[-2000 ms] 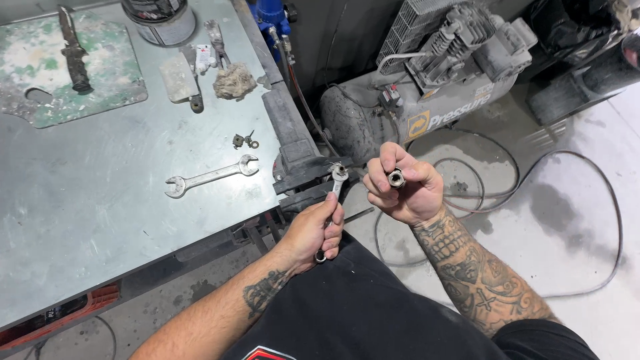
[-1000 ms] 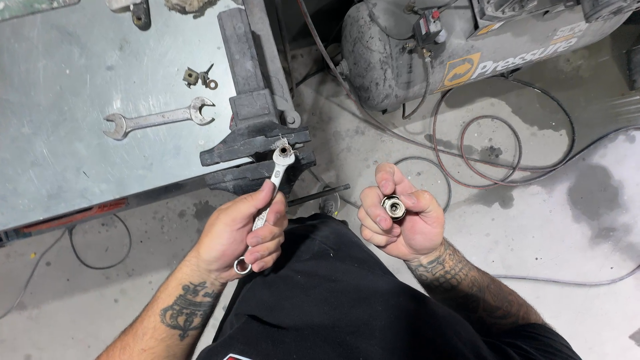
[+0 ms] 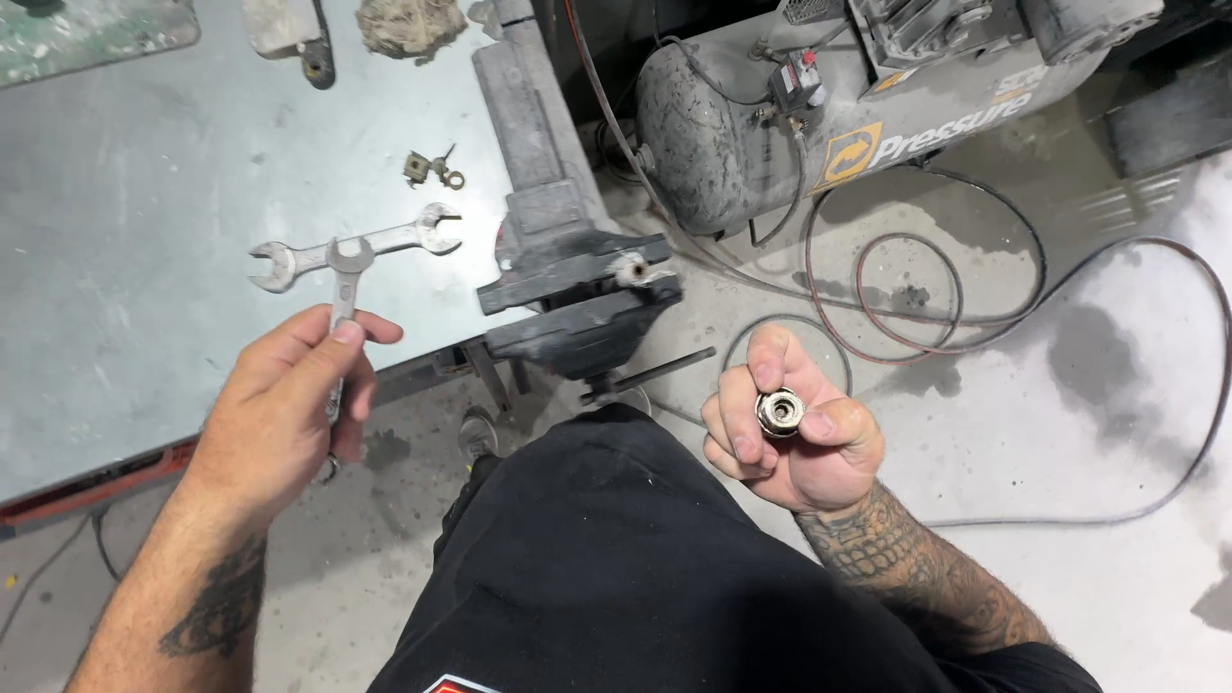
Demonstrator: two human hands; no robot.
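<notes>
My left hand (image 3: 298, 404) grips a combination wrench (image 3: 344, 289), its open jaw pointing up over the bench edge. Behind that jaw a double open-ended wrench (image 3: 371, 243) lies on the metal bench top (image 3: 144, 289). Between its fingers and thumb, my right hand (image 3: 799, 433) holds a round metal fitting (image 3: 781, 412) with its bored end facing up. A bench vise (image 3: 577, 298) stands between my hands, and a small part with a hole (image 3: 633, 270) sits at its jaws. Small metal hardware pieces (image 3: 433, 170) lie above the double open-ended wrench.
A grey air compressor (image 3: 731, 144) stands on the floor at the upper right, with a coiled hose (image 3: 924, 356) around there. The vise handle (image 3: 664, 371) sticks out toward my right hand. A wad of cloth or fiber (image 3: 412, 27) and a green stained board (image 3: 96, 38) lie at the back of the bench.
My left hand has moved left with the wrench, away from the vise jaws to the double open-ended wrench. My right hand still holds the fitting.
</notes>
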